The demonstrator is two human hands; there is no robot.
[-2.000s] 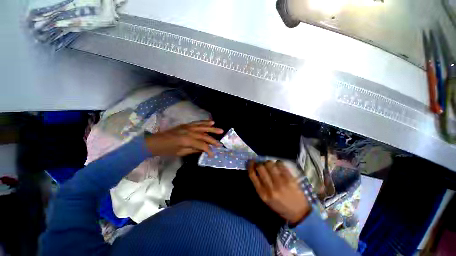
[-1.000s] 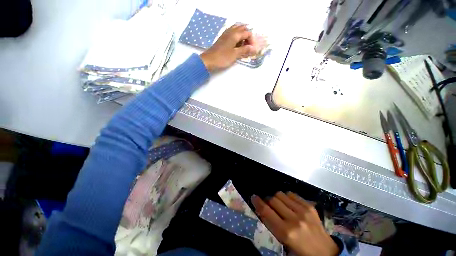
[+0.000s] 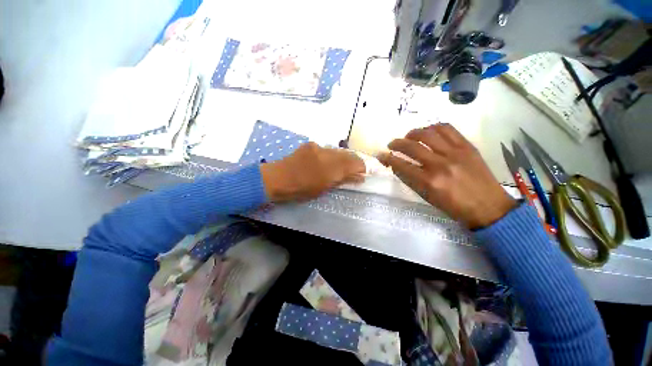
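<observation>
My left hand (image 3: 314,171) and my right hand (image 3: 447,171) are close together at the table's front edge, fingers on a pale piece of cloth (image 3: 375,174) in front of the machine. A blue polka-dot patch (image 3: 272,141) sticks out left of my left hand; whether it joins the pale cloth is hidden. A floral patch (image 3: 277,68) lies on blue dotted cloth behind my left hand. A patchwork strip (image 3: 322,327) of dotted and floral parts lies on the black lap cloth (image 3: 268,350).
Layered pieces (image 3: 136,118) are stacked at left. The sewing machine (image 3: 465,43) stands at upper right. Shears (image 3: 590,214), a red-orange tool (image 3: 529,191) and a blue tool (image 3: 541,196) lie right of my right hand, near a written pad (image 3: 554,89). Crumpled cloth bundles (image 3: 207,293) flank the lap.
My left hand has moved nearer the table's front edge. My right hand has risen from the lap strip to the table, onto the pale cloth. The floral patch on dotted cloth now shows uncovered.
</observation>
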